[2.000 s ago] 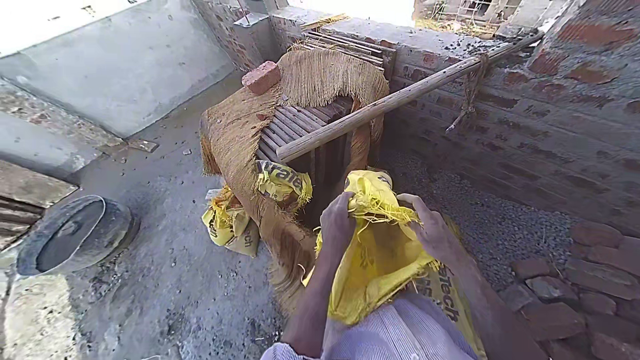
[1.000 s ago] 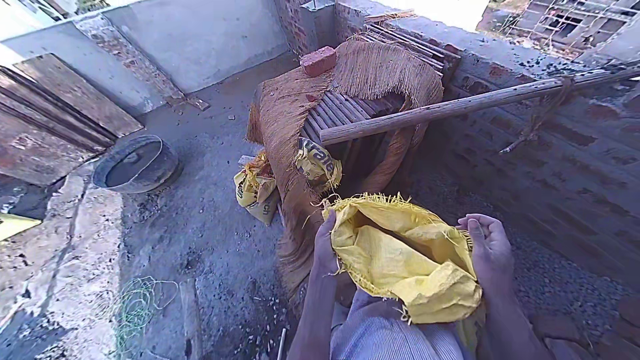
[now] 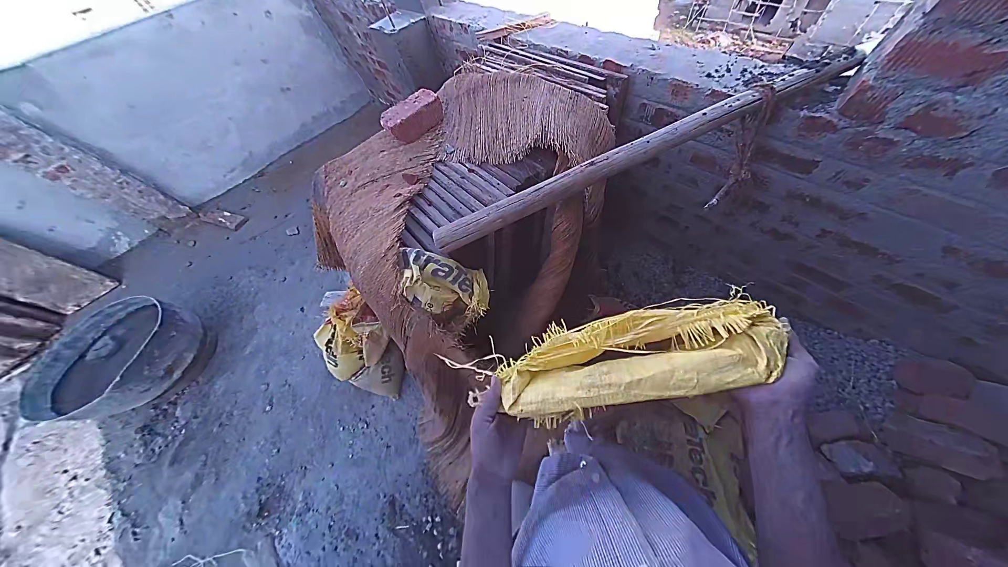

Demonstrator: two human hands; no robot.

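Observation:
A yellow woven plastic sack is stretched sideways between my two hands, its frayed mouth slightly parted and its edge turned over. My left hand grips the left end of that edge, thumb uppermost. At the opposite end my right hand is closed round the rim, its fingers partly hidden by the sack. Lower parts of printed sacking hang beside my striped shirt. Beyond the hands, brown fibre matting drapes over stacked wooden slats, and a crumpled printed sack rests against it.
A wooden pole slants from the brick wall over the slats. A red brick lies on the matting. Another sack sits on the concrete floor. A round tub stands at left, and loose bricks lie at right.
The sack's mouth, wide and round a second ago, is now drawn into a long, narrow shape between my hands. My hands were closer together two seconds ago. The view has swung about.

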